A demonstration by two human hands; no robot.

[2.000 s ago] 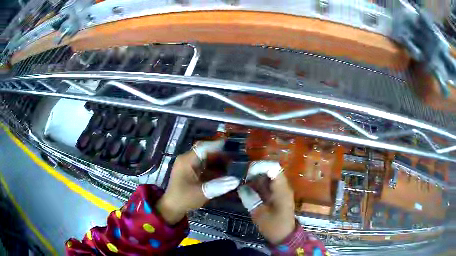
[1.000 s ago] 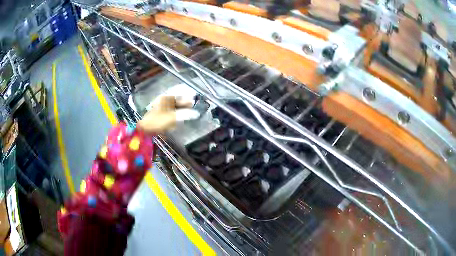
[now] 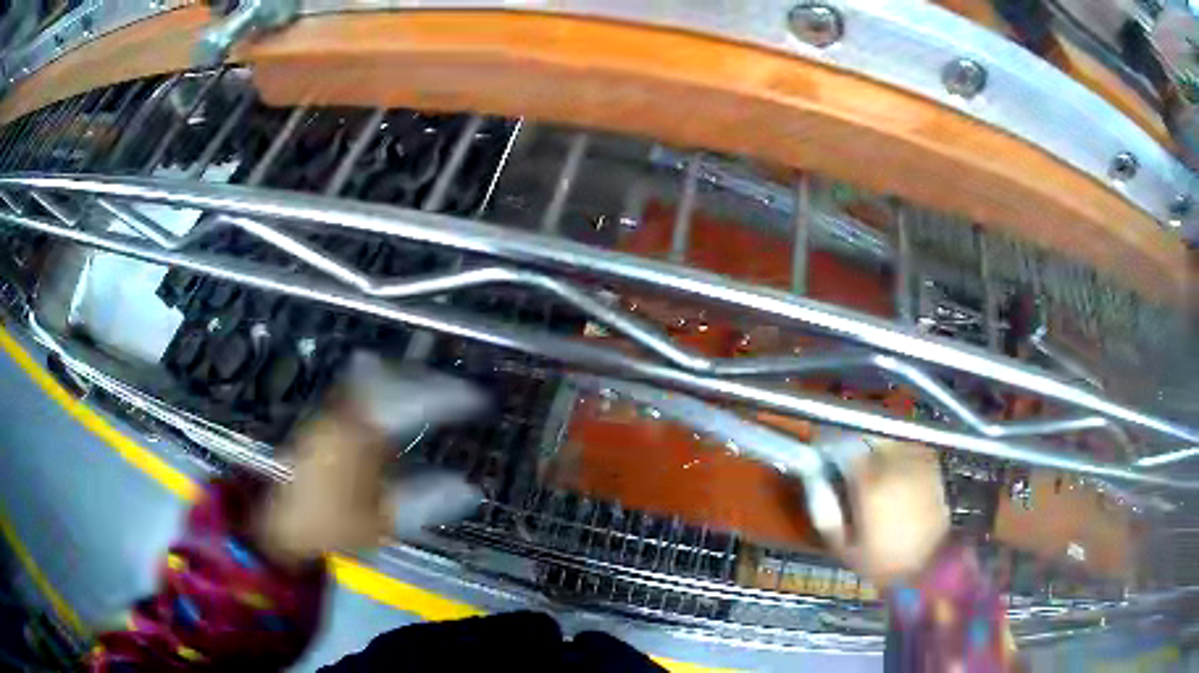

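Note:
My left hand (image 3: 349,473) is blurred, with white finger cots on its fingertips. It is over the wire shelf beside the tray of dark parts (image 3: 230,348), with thumb and finger apart; no part shows between them. My right hand (image 3: 894,506) is at the right end of an orange-brown plate or jig (image 3: 644,460). A silver bar (image 3: 710,423) runs along the plate's upper edge to my right fingers. Blur hides whether those fingers grip the bar or the plate.
A chromed rack rail with a zigzag rod (image 3: 506,279) crosses the view above my hands. Above it, orange-brown boards with a silver bar (image 3: 631,69) lie on the upper shelf. Another orange-brown piece (image 3: 1065,515) lies at right. A white sheet (image 3: 125,300) is at left.
The view has swung back right from the tray. My left hand has left the white sheet. My right hand, out of view one second ago, now shows by the orange-brown plate.

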